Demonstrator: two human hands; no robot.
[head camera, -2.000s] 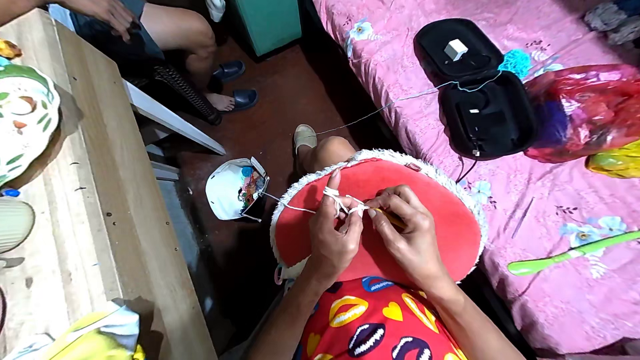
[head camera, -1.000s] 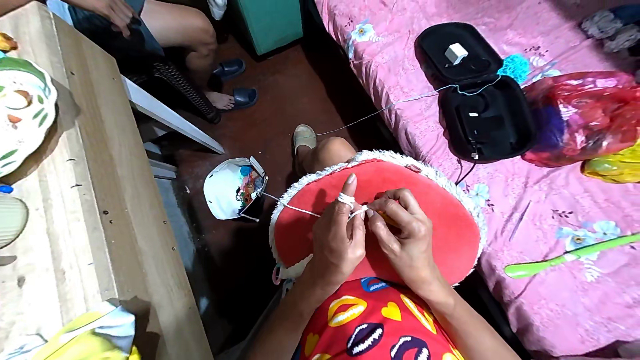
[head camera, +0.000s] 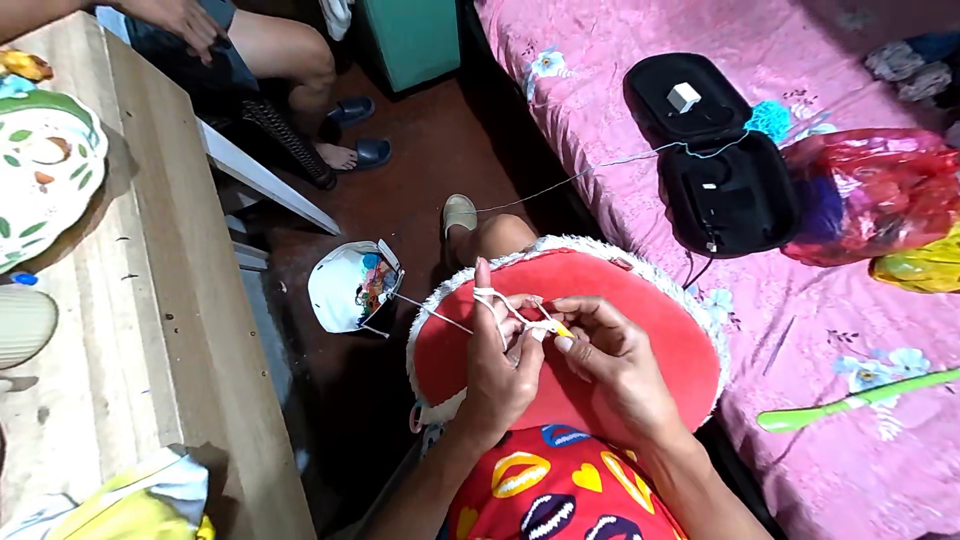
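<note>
Over a red cushion with fluffy white trim (head camera: 660, 300) on my lap, my left hand (head camera: 504, 360) holds white yarn (head camera: 504, 301), which loops round its raised index finger. Thumb and fingers pinch a small piece of white yarn work (head camera: 541, 325). My right hand (head camera: 611, 352) grips a yellow-handled crochet hook (head camera: 562, 330), its tip at the yarn work; most of the hook is hidden by the fingers. From my left hand the yarn runs left to a white container (head camera: 337, 289) on the floor, which holds yarn in several colours.
On the right, a bed with a pink sheet (head camera: 795, 480) bears an unzipped black case (head camera: 727, 195), a turquoise yarn ball (head camera: 769, 120), a red plastic bag (head camera: 877, 191) and a green strip (head camera: 825, 412). A wooden table (head camera: 150, 247) stands left. Another person (head camera: 277, 45) sits at upper left.
My left index finger has straightened up, with the yarn loops spread wider between my hands. The hook's yellow handle shows a little more between my right fingers than one second ago.
</note>
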